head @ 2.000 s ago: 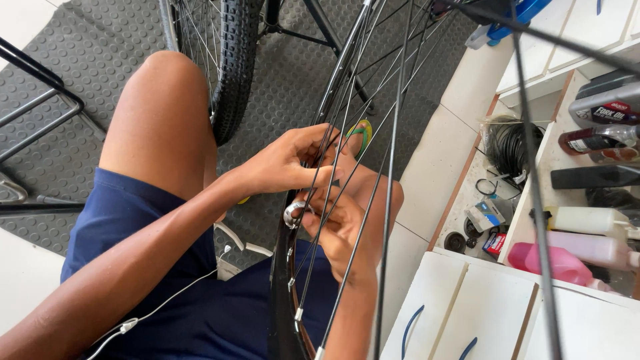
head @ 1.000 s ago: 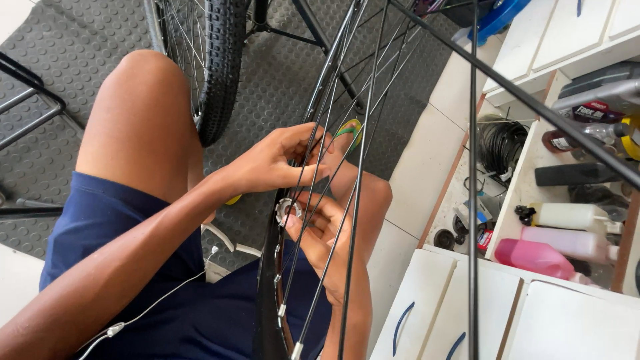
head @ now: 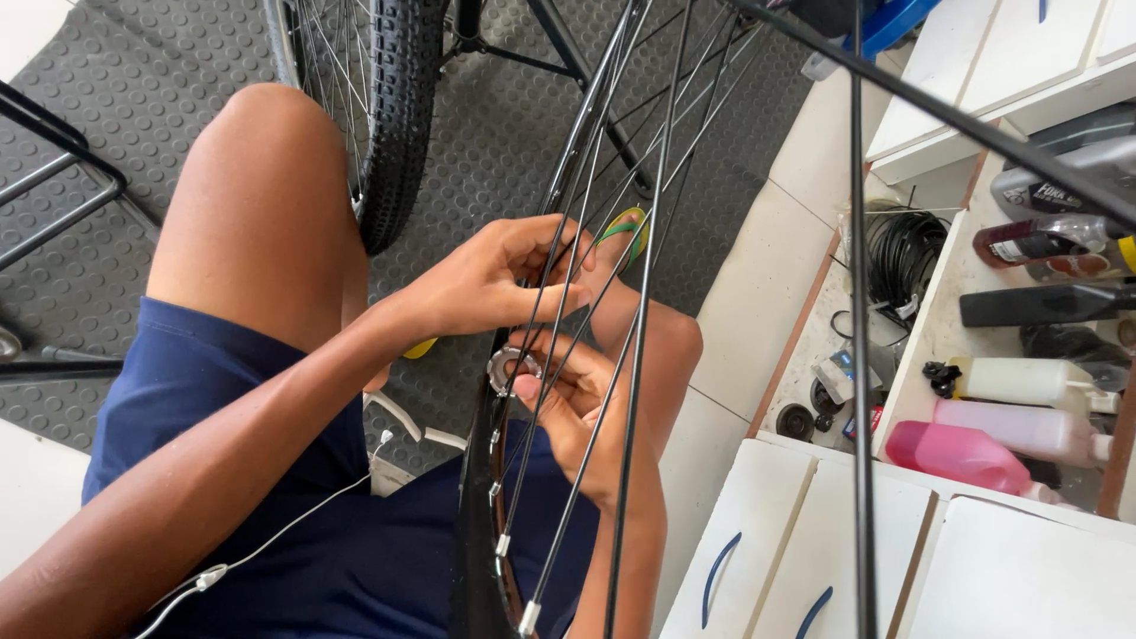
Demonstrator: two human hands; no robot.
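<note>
A black bicycle rim [head: 484, 497] with black spokes [head: 635, 382] stands upright between my arms. A round, notched metal spoke wrench [head: 513, 371] is at the rim's inner edge, and my right hand [head: 577, 404] grips it between thumb and fingers, reaching among the spokes. Just above it, my left hand [head: 515, 275] is at the rim, its thumb stretched over the spokes; the fingertips are partly behind the spokes, and whether they pinch a spoke or nipple is hidden. Silver nipples [head: 503, 544] line the rim lower down.
Another wheel with a knobby tire [head: 399, 115] stands on the studded black rubber mat [head: 497, 124]. At right are white drawers [head: 754, 524] and a shelf holding bottles, a pink jug [head: 958, 454] and coiled black cable [head: 901, 266]. A white earphone cord [head: 293, 525] crosses my lap.
The view has shifted slightly. Both hands stay at the rim, with the spoke wrench still in my right hand; the nearest spokes cross the view at different places than before.
</note>
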